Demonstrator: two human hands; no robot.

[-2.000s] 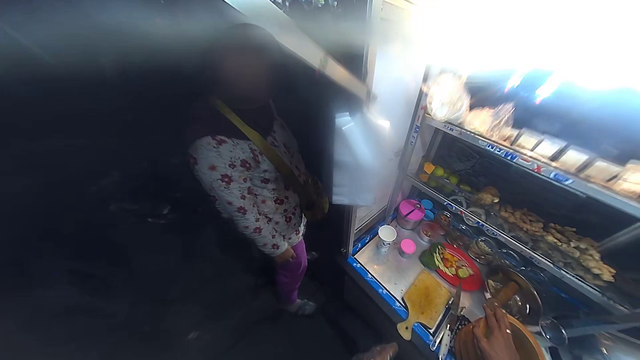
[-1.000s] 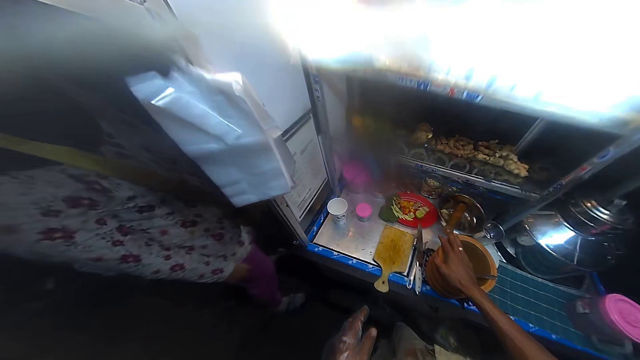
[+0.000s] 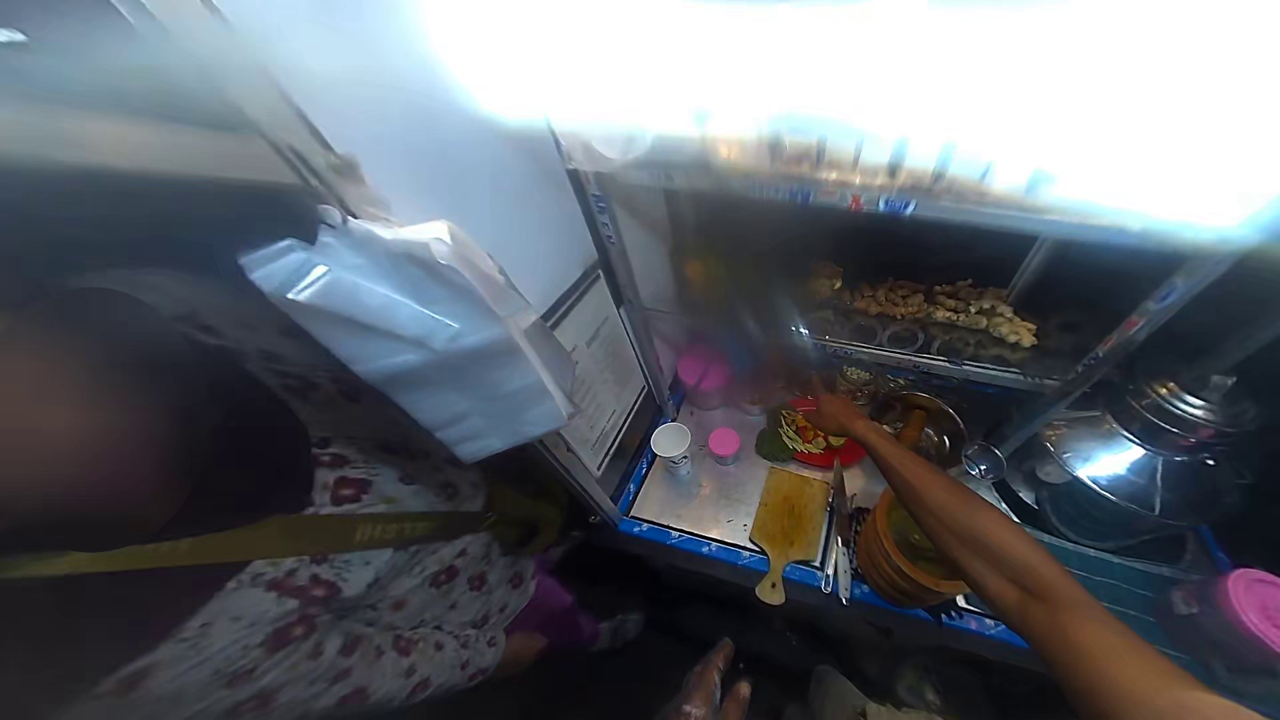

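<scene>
My right hand (image 3: pixel 838 412) reaches over a red plate (image 3: pixel 845 452) of cut vegetables; whether its fingers touch anything is unclear. Its forearm crosses above a round clay or wooden mortar (image 3: pixel 885 555). The pestle (image 3: pixel 912 428) lies in a metal bowl (image 3: pixel 945 430) behind the mortar. Low in the view, below the counter edge, is my left hand (image 3: pixel 710 690), fingers apart and holding nothing visible. A wooden cutting board (image 3: pixel 790 515) lies on the metal counter, with a knife (image 3: pixel 840 520) at its right. Left of the plate are a pink-lidded tub (image 3: pixel 724 445) and a white cup (image 3: pixel 671 445).
A person in a floral top (image 3: pixel 400 600) stands close at the left. White plastic bags (image 3: pixel 420 330) hang beside the cart's frame. Ginger-like roots (image 3: pixel 940 305) fill the shelf behind. At the right are a large metal pot (image 3: pixel 1110 460) and a pink-lidded container (image 3: pixel 1255 605).
My right hand has moved from the pestle at the mortar to over the red plate. The pestle now rests in the metal bowl. The view has swung right since the earliest frame.
</scene>
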